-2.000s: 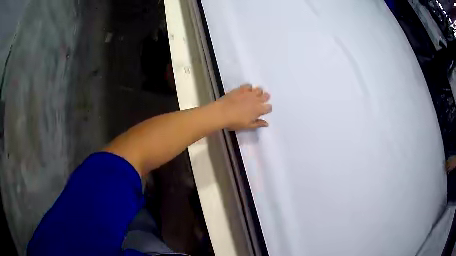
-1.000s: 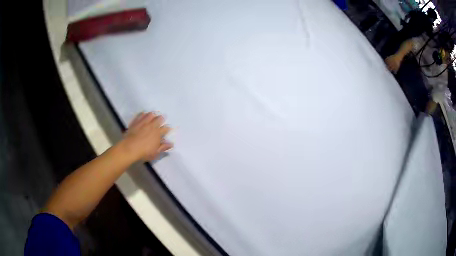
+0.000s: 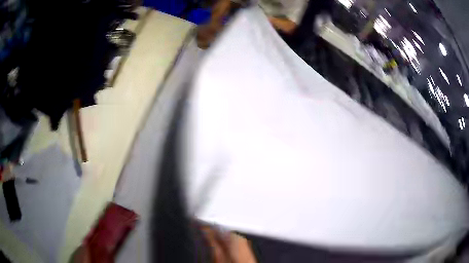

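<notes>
The white fabric ply (image 3: 308, 169) is raised, its dark underside showing along the left and bottom edges. My right hand (image 3: 231, 247), blurred and cut off by the bottom edge, holds the ply's near edge. The dark red weight bar (image 3: 110, 231) is at the lower left, tilted. My left hand (image 3: 79, 255) is at its lower end, mostly cut off and blurred; it appears to grip the bar. Pale fabric (image 3: 141, 133) lies beneath, left of the raised ply.
Another person's hand (image 3: 212, 25) is at the ply's far corner, beside a blue garment. The cream table border (image 3: 110, 128) runs along the left, with a narrow brown stick (image 3: 79, 134) and a small black piece (image 3: 11, 200). Dark shiny material (image 3: 427, 61) is at the right.
The view has swung to the table end. The ply, flat before, is now raised with its dark side showing. A hand that lay flat on it is now at its edge or the bar.
</notes>
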